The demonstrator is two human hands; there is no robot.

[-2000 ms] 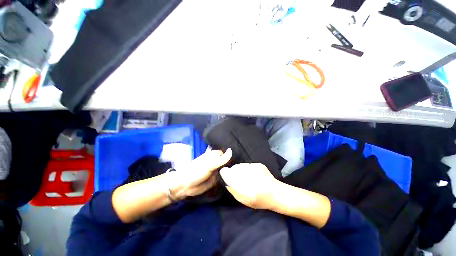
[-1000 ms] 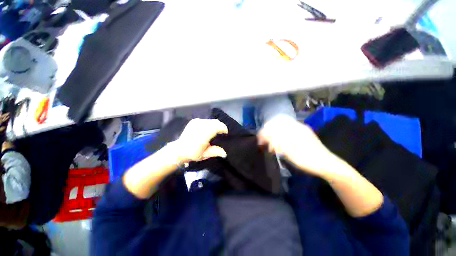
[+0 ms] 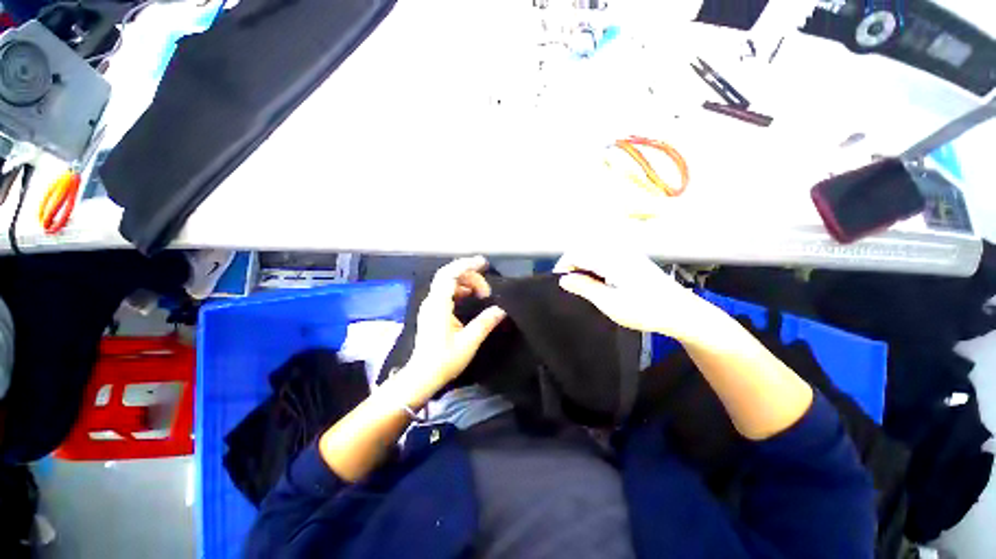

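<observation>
A black fabric piece (image 3: 573, 344) hangs over the wearer's lap, just below the table's front edge. My left hand (image 3: 450, 322) holds its left part between thumb and fingers, with the fingers curled. My right hand (image 3: 623, 289) holds its upper right edge, thumb in front; the other fingertips are partly hidden. The fabric spreads between the two hands and hangs down against the grey shirt.
A black bundle (image 3: 218, 120) lies on the white table (image 3: 437, 164) at left. Scissors (image 3: 655, 166), a black tool (image 3: 719, 82), a dark red bar (image 3: 737, 114) and a phone (image 3: 870, 200) lie at right. Blue bins (image 3: 224, 349) flank the lap. A red crate (image 3: 115, 399) stands on the floor.
The hands were close together on the fabric, then moved apart. My right hand is now higher and further right, back on the fabric, which hangs more spread out. The camera view has also shifted.
</observation>
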